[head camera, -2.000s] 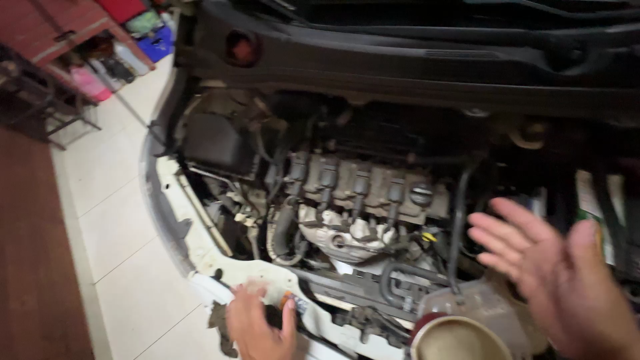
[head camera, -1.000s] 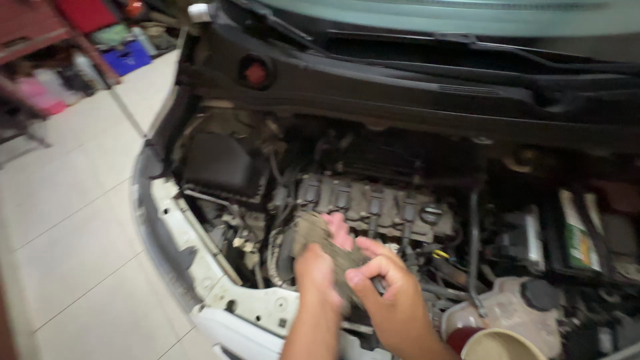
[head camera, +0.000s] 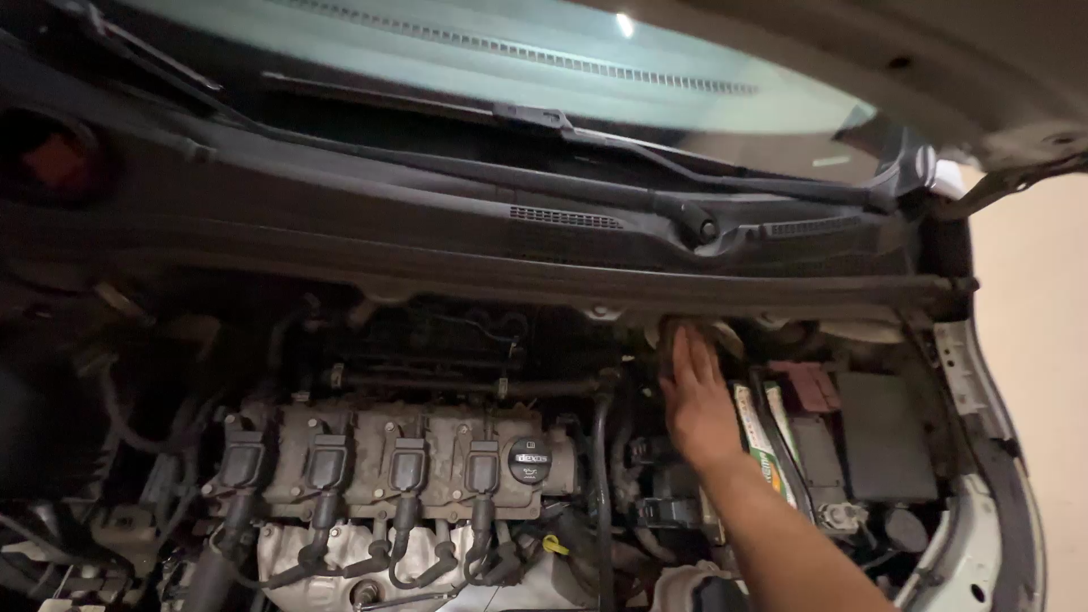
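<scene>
My right hand (head camera: 701, 399) reaches from the lower right into the back of a car's engine bay, left of the battery (head camera: 765, 459). Its fingers point up and lie close together against a dark patch beside a pale rounded part (head camera: 727, 337) below the cowl. A cloth under the fingertips cannot be made out for certain. Left of the hand is the engine's valve cover (head camera: 365, 425), with a row of ignition coils (head camera: 410, 463) and a black oil filler cap (head camera: 531, 460). A yellow dipstick handle (head camera: 555, 545) shows below the cap. My left hand is out of view.
The raised hood (head camera: 960, 76) overhangs the upper right. A wiper arm (head camera: 629, 144) crosses the windshield's base above the black plastic cowl (head camera: 408, 225). A black box cover (head camera: 886, 435) stands right of the battery, near the fender. A metal heat shield (head camera: 297, 552) lies below the valve cover.
One second ago both hands were together over the engine with a grey-brown cloth. My right hand has moved to the back right; my left has left the view. The view has shifted right and closer.
</scene>
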